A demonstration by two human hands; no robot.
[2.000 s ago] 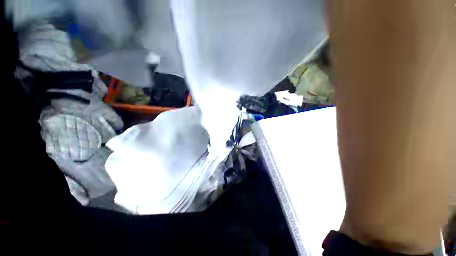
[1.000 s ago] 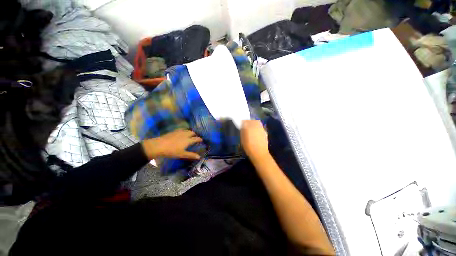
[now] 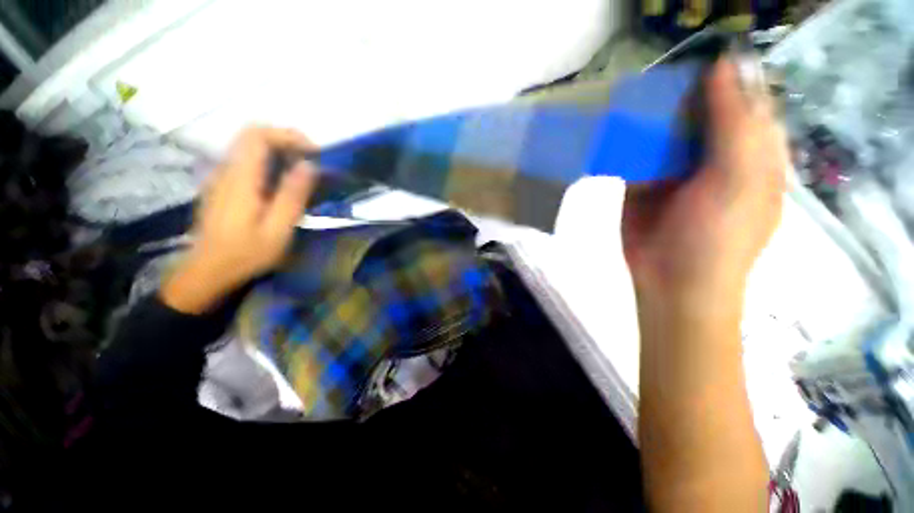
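Observation:
A checked fabric piece (image 3: 491, 150) in blue, olive and black is stretched out in the air between my two hands. My left hand (image 3: 241, 215) pinches its left end between thumb and fingers. My right hand (image 3: 707, 180) grips its right end, raised above the white table. A small white cloth part (image 3: 589, 215) hangs beside my right palm. More checked fabric (image 3: 371, 311) lies heaped over my lap below. The held piece and both hands are blurred.
The white sewing table (image 3: 591, 311) is at the right, partly behind my right arm. Part of a machine (image 3: 852, 391) stands at the right edge, with red scissor handles (image 3: 782, 496) below it. Pale fabric (image 3: 130, 180) is heaped at the left by the wall.
Both hands have risen from the lap pile and moved apart, with a checked piece now stretched between them. The view has shifted; the orange crate is no longer seen.

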